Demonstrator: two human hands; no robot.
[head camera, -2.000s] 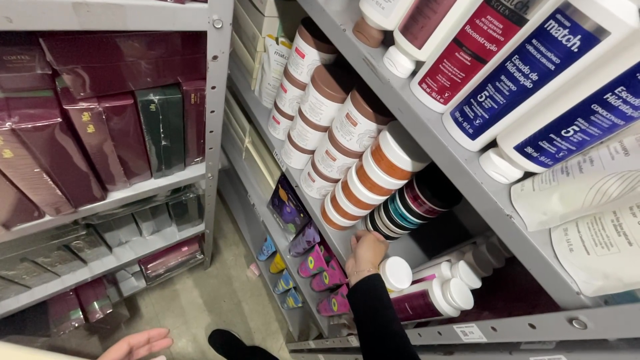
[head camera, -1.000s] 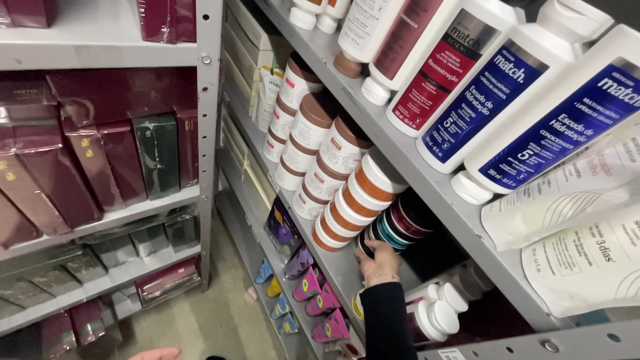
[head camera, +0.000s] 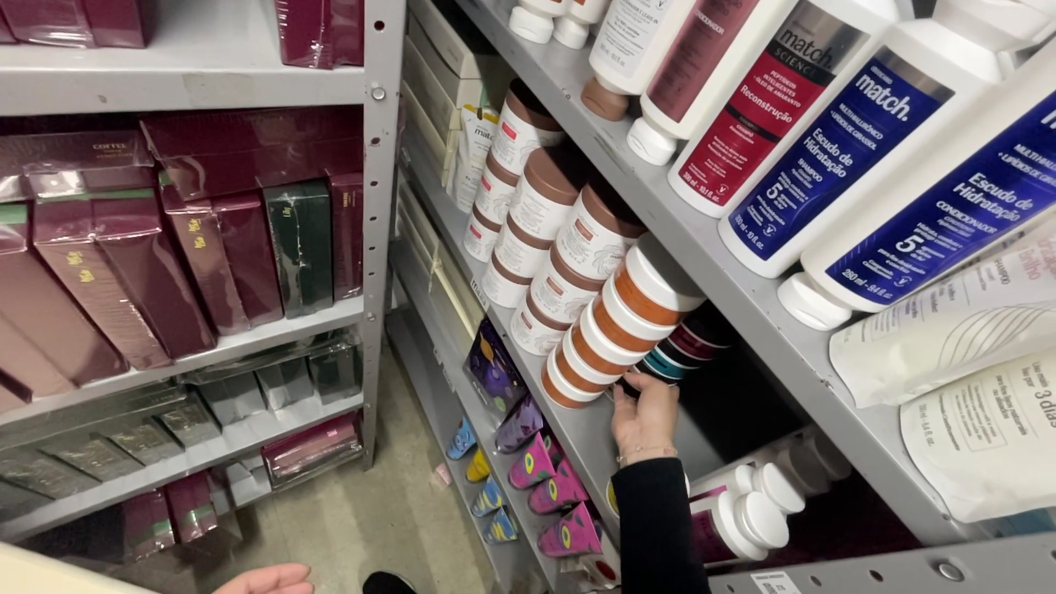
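My right hand (head camera: 648, 412), in a black sleeve with a thin bracelet at the wrist, reaches onto the middle shelf. Its fingertips touch the low end of a stack of dark, teal and maroon jars (head camera: 667, 363); whether they grip one is hidden. Directly beside it stands a leaning-looking stack of orange jars with white lids (head camera: 606, 338), and farther left are white jars with brown lids (head camera: 569, 256). At the bottom edge of the view, my left hand (head camera: 268, 580) shows only its fingers, with a pale, flat-looking surface (head camera: 58, 573) to its left.
Large shampoo and conditioner bottles (head camera: 841, 157) line the upper shelf (head camera: 742, 289). White-capped bottles (head camera: 747, 520) lie right of my forearm. Colourful tubes (head camera: 561, 491) occupy the shelf below. Wrapped maroon boxes (head camera: 140, 280) fill the left rack, whose perforated post (head camera: 375, 247) borders the aisle floor (head camera: 346, 511).
My right hand moved up to the dark jars by the middle frame and remains beside them. Fewer dark and teal jars show beside the orange stack now.
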